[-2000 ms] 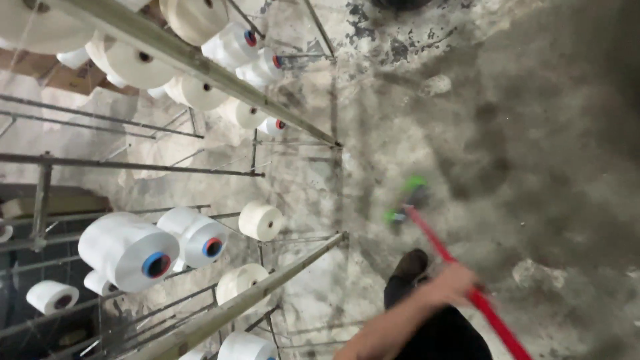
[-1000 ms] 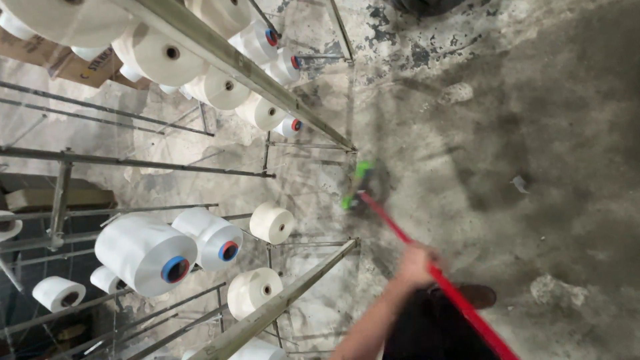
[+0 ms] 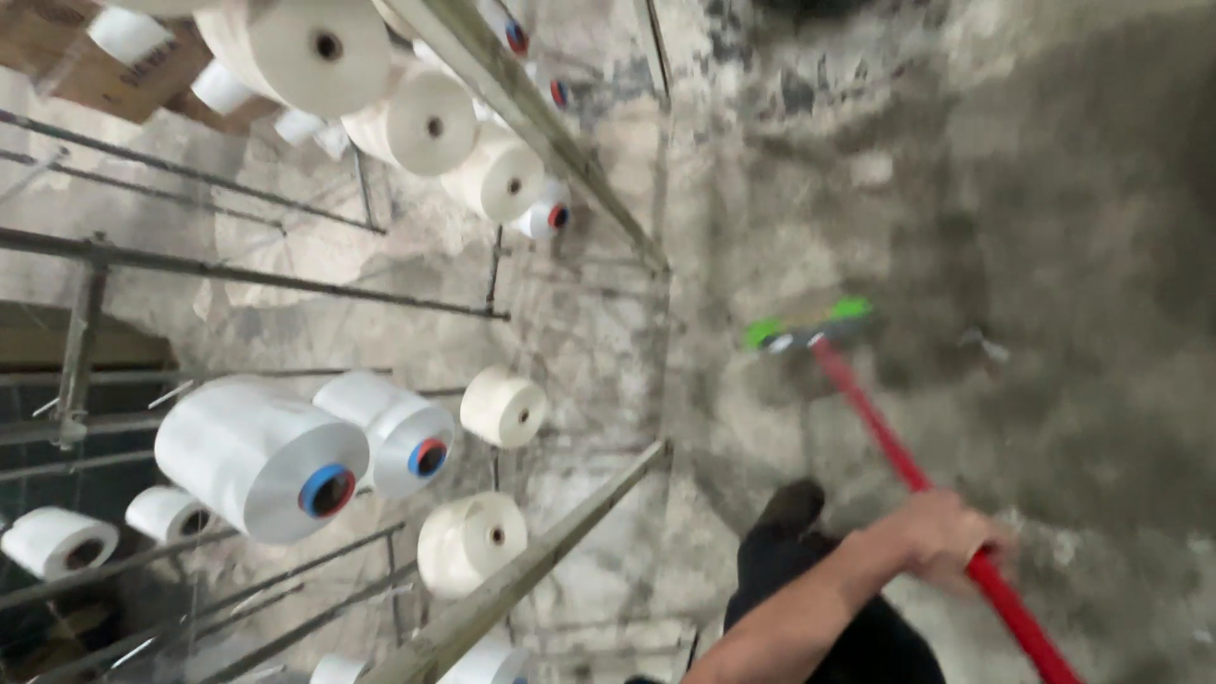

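Observation:
My left hand is closed around the red pole of a floor broom or mop. The forearm reaches in from the bottom edge. At the pole's far end, the green and grey head lies over the concrete floor, blurred; its bristles or pad cannot be made out. The pole runs out of view at the lower right. My right hand is not in view.
Metal rack rails with white and cream yarn cones fill the left side. A lower rail slants close to my shoe. Cardboard boxes stand upper left. A small pale scrap lies on the floor.
The green head has swung away from the rack's foot, where it was a second ago, to the right over open floor. The left hand has kept its hold on the pole.

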